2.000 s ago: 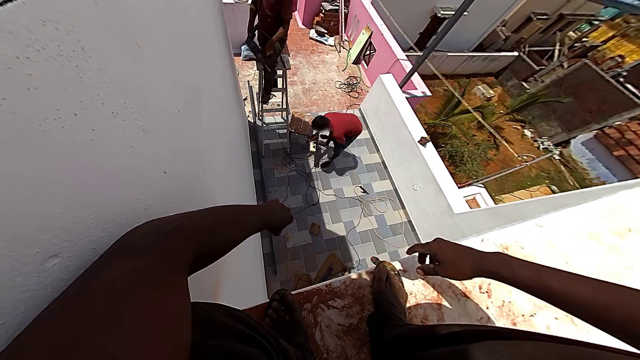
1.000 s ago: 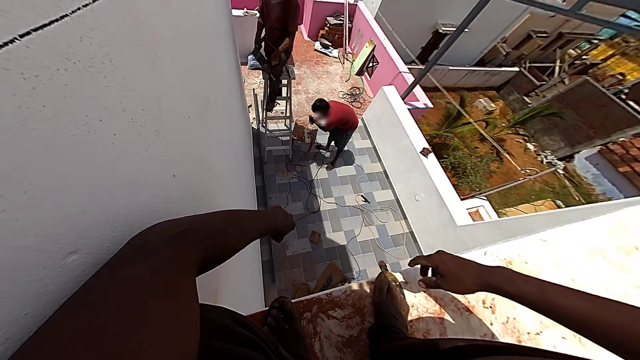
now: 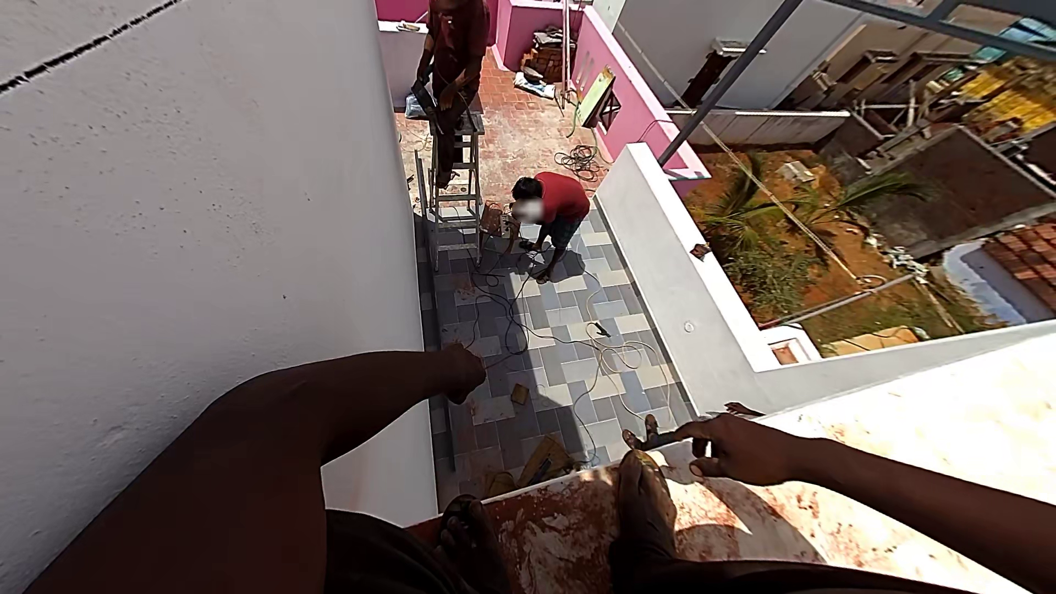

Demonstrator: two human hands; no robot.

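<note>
My left hand (image 3: 462, 373) hangs at the left, beside the white wall and over the drop to the tiled floor; its fingers look curled, and whether they hold anything is hidden. My right hand (image 3: 734, 450) is at the ledge edge, just right of my right foot (image 3: 643, 491), index finger extended and thumb apart. A small dark thing (image 3: 652, 436) lies by its fingertips, too unclear to name or to tell if touched. My left foot (image 3: 468, 528) is near the same edge.
Below, one person (image 3: 458, 49) is on a ladder (image 3: 455, 198) and another (image 3: 563, 198) bends over the grey tiled floor (image 3: 569, 318). Loose cables (image 3: 610, 351) cross the tiles. A white parapet (image 3: 685, 272) runs along the right; a metal pole (image 3: 734, 78) slants above it.
The bent person in red has shifted posture, with the legs now more visible. My hands remain in nearly the same places.
</note>
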